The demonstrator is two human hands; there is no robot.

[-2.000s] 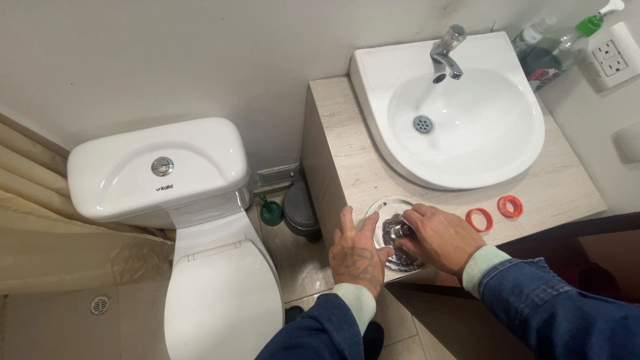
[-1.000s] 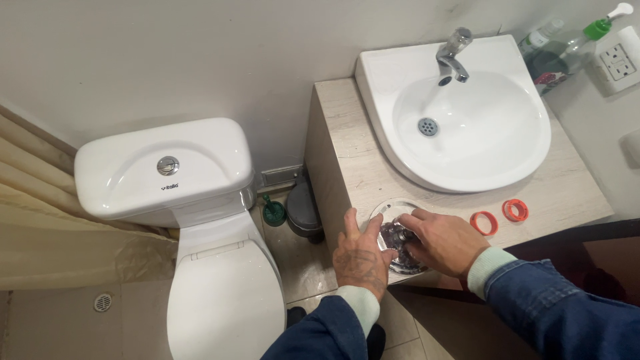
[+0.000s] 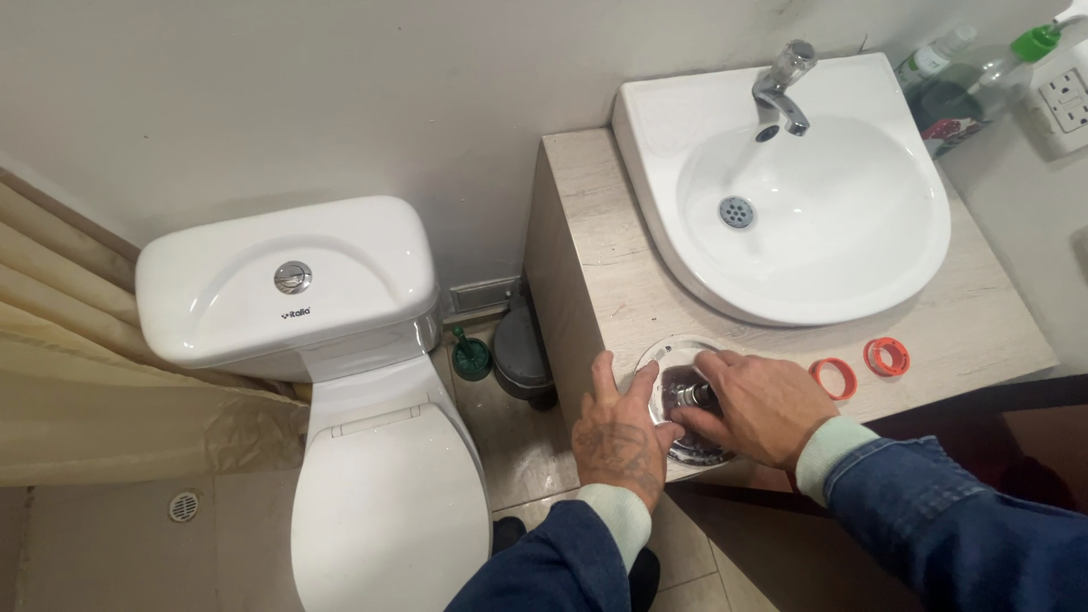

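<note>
A round, shiny metal dish-like part [image 3: 671, 347] with a dark middle lies on the wood-look countertop, close to its front left corner. My left hand [image 3: 623, 433] grips the left rim of this part, fingers spread along it. Above its middle, my right hand [image 3: 756, 404] pinches a small ribbed metal fitting [image 3: 699, 394] between thumb and fingers; its lower end is hard to make out. Two orange-red plastic rings, one thin [image 3: 833, 379] and one thicker [image 3: 886, 357], lie on the counter to the right of my right hand.
A white washbasin [image 3: 850, 229] with a chrome tap [image 3: 780, 93] sits on the countertop [image 3: 586, 183]. Bottles [image 3: 969, 98] stand behind it by a wall outlet [image 3: 1068, 100]. At left are a white toilet [image 3: 387, 510], a grey bin [image 3: 523, 353] and a beige curtain [image 3: 144, 408].
Both hands stay at the round metal part. My right fingers have shifted a little over its middle, and the ribbed fitting shows more plainly now.
</note>
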